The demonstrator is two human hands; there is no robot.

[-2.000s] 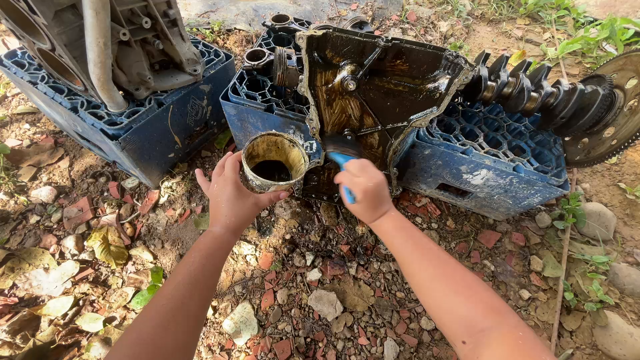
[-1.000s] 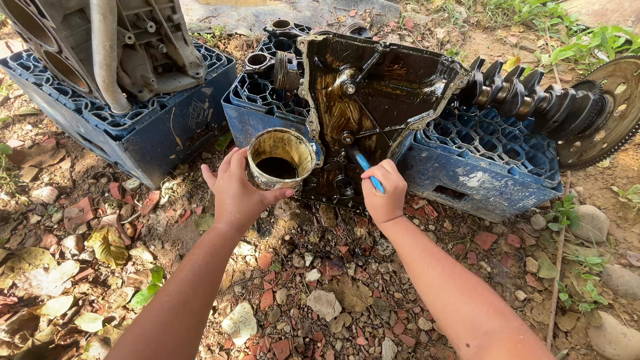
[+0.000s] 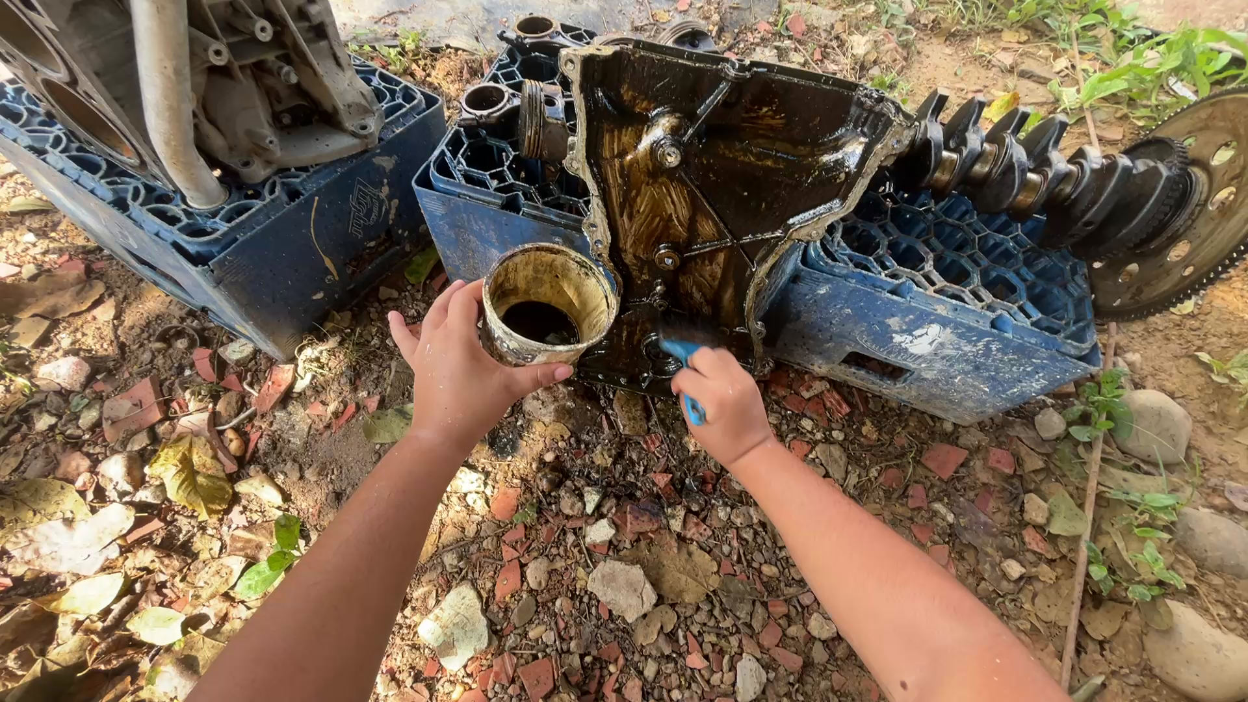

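My left hand (image 3: 468, 361) grips a round, grimy can (image 3: 577, 283) from its left side; dark liquid lies at its bottom. A blue-handled brush (image 3: 690, 402) is in my right hand (image 3: 720, 402), its blurred head against the lower part of an oily metal engine cover (image 3: 731, 195). The cover leans upright on a blue plastic crate, its dark wet inner face towards me. The can stands just left of the cover's lower edge, and whether the two touch I cannot tell.
An engine block (image 3: 263, 88) rests on a blue crate (image 3: 292, 263) at left. Pistons (image 3: 541, 122) lie behind the can. A crankshaft (image 3: 1033, 175) with a toothed flywheel (image 3: 1189, 214) lies across the right crate (image 3: 936, 341). Stones, brick pieces and leaves cover the ground.
Over the last second my right hand and the brush have moved down the cover, from near its middle to its lower part. The left hand keeps hold of the can.
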